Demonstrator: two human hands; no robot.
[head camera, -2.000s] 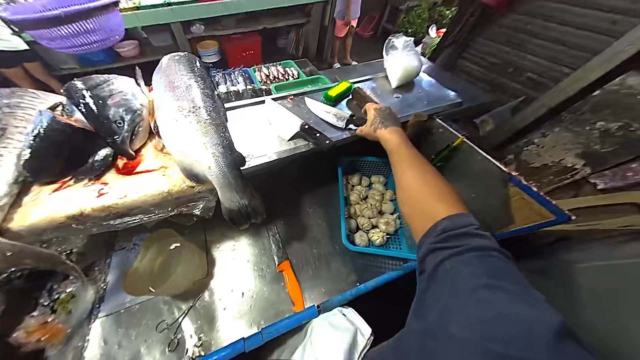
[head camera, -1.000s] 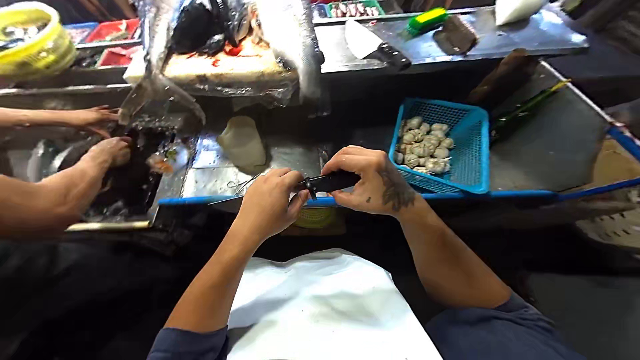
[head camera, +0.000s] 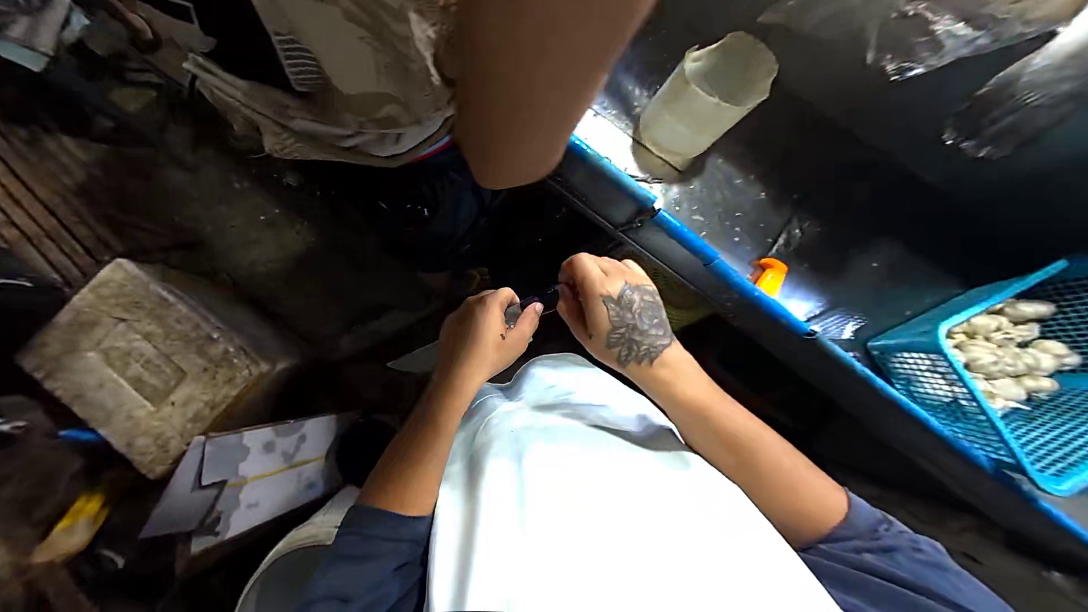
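In front of my white apron (head camera: 595, 493), my left hand (head camera: 491, 330) and tattooed right hand (head camera: 619, 313) face each other, both closed on a knife. Its dark handle (head camera: 542, 299) shows between my fingers. The pale blade (head camera: 415, 359) points left from behind my left hand, partly hidden. On the metal bench at the right lies an orange handle (head camera: 770, 276). Beyond it is a translucent plastic container (head camera: 710, 98). A blue plastic basket (head camera: 914, 357) at the far right holds garlic bulbs (head camera: 1011, 348).
Another person's bare arm (head camera: 535, 93) reaches across at the top, close to the bench's blue edge (head camera: 731, 280). At the left on the floor stand a dirty pale box (head camera: 136, 365) and some stained flat boards (head camera: 263, 476).
Two seconds ago my right hand was reaching over the upper bench; one second ago both hands were together at the dark handle. The view has swung left and down.
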